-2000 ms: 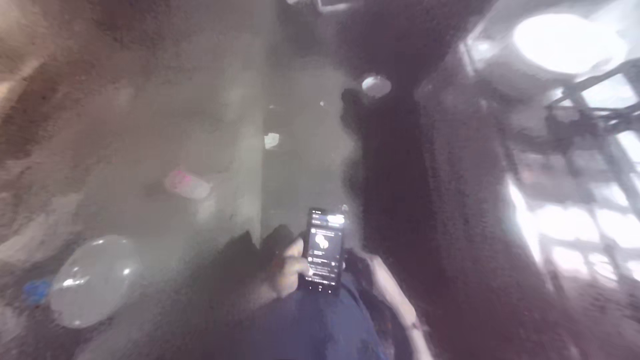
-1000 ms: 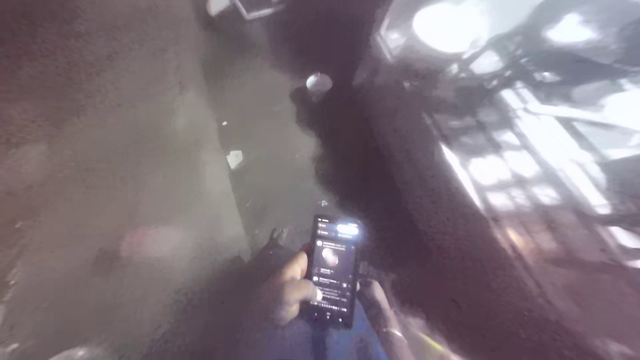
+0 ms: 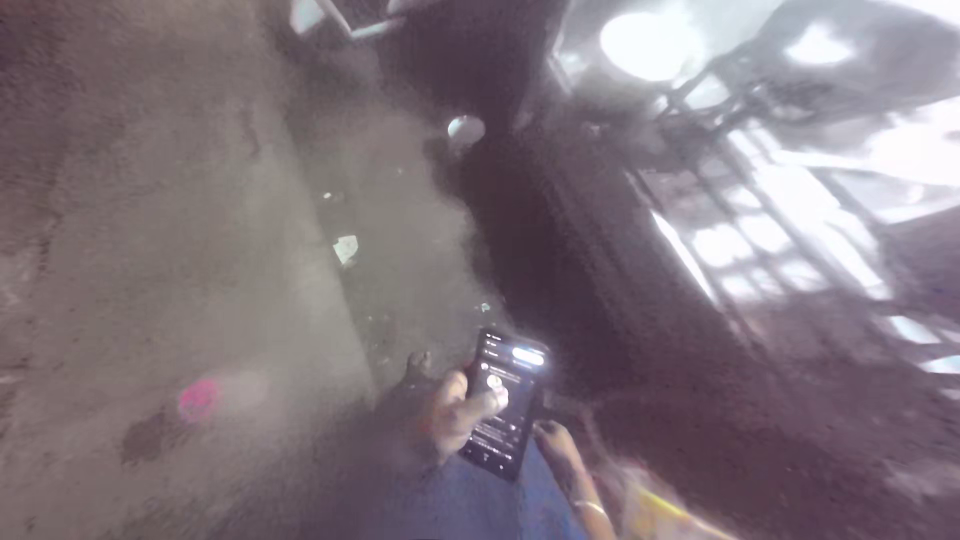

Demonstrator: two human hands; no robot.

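Near the bottom middle, my left hand holds a black smartphone by its left side, with the thumb over the lit screen. The phone is tilted, and its screen shows text and a picture. My right hand is just right of the phone's lower part, its fingers curled and partly in shadow; whether it touches the phone is not clear. A thin light band circles the right wrist. Blue cloth shows below the phone. A bare foot appears beyond my left hand.
White scraps lie on the dusty ground. A round pale object is farther ahead, and a blurred pink object is at left. Bright grid-like openings are at right. Something yellow shows at the lower right.
The left thumb has moved up over the phone screen since the frame of one second ago. The phone is now more tilted. The view has shifted, and the clear balloon-like object at lower left is out of sight.
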